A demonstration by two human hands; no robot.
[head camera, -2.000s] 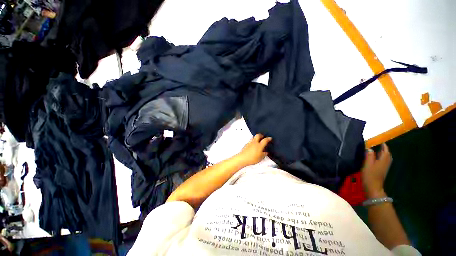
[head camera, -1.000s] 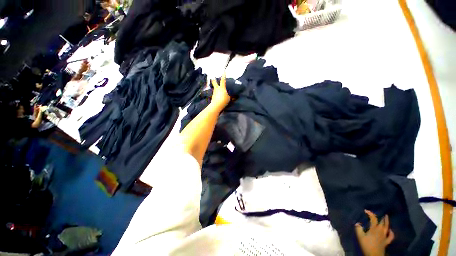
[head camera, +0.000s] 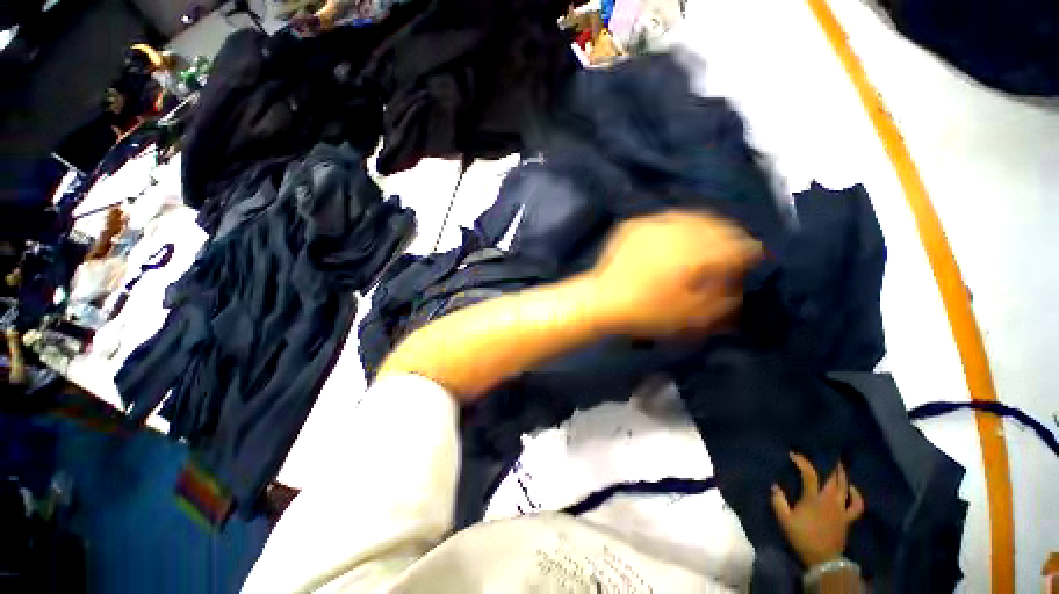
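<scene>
A heap of dark navy trousers (head camera: 836,279) lies across the white table in front of me. My left hand (head camera: 688,274) is blurred, closed like a fist on navy cloth at the middle of the heap; the cloth above it is raised and blurred. My right hand (head camera: 820,511) lies with fingers spread on a flat navy piece (head camera: 755,429) at the lower right, holding nothing. A thin dark cloth strip (head camera: 639,489) shows on both sides of this piece, its middle hidden underneath.
A second navy heap (head camera: 261,313) lies to the left. Blacker piles (head camera: 465,81) lie at the back. Yellow-orange tape (head camera: 917,209) runs along the right of the table. A container with small items (head camera: 598,35) stands at the far edge. Blue floor (head camera: 128,511) shows at lower left.
My left hand has moved right from the heap's left end to its middle and closed on cloth, which has risen and folded over. My right hand stays on the flat piece.
</scene>
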